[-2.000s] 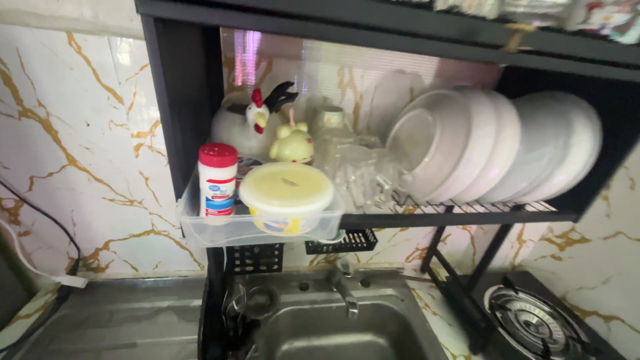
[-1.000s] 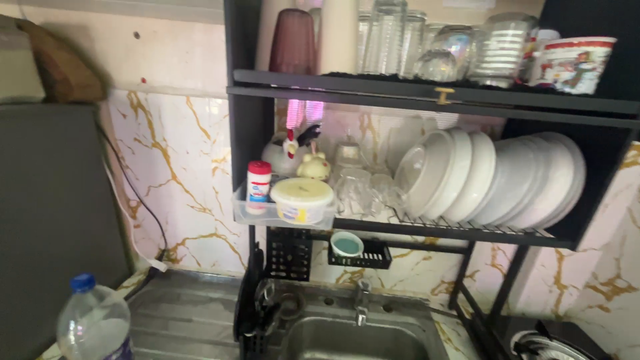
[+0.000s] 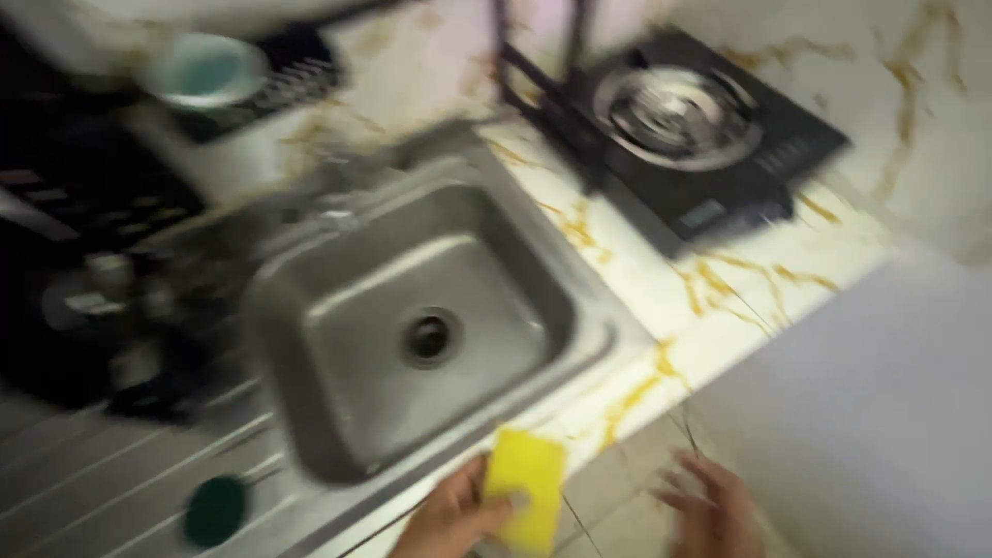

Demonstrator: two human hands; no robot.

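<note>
A yellow sponge is held by my left hand at the bottom middle, over the counter's front edge beside the steel sink. To its right, my right hand is raised past the counter edge, blurred, its fingers apart and touching nothing. On the ribbed drainboard at lower left lies a round dark green thing. The steel faucet stands at the sink's back left, blurred.
A gas stove sits on the marble-patterned counter at upper right, near the rack's black legs. At upper left, a bowl with green content rests at a black basket. Blurred dark racks fill the left.
The view has swung down from the dish rack to the sink and tilted. Both my hands have come into view, the left with the yellow sponge.
</note>
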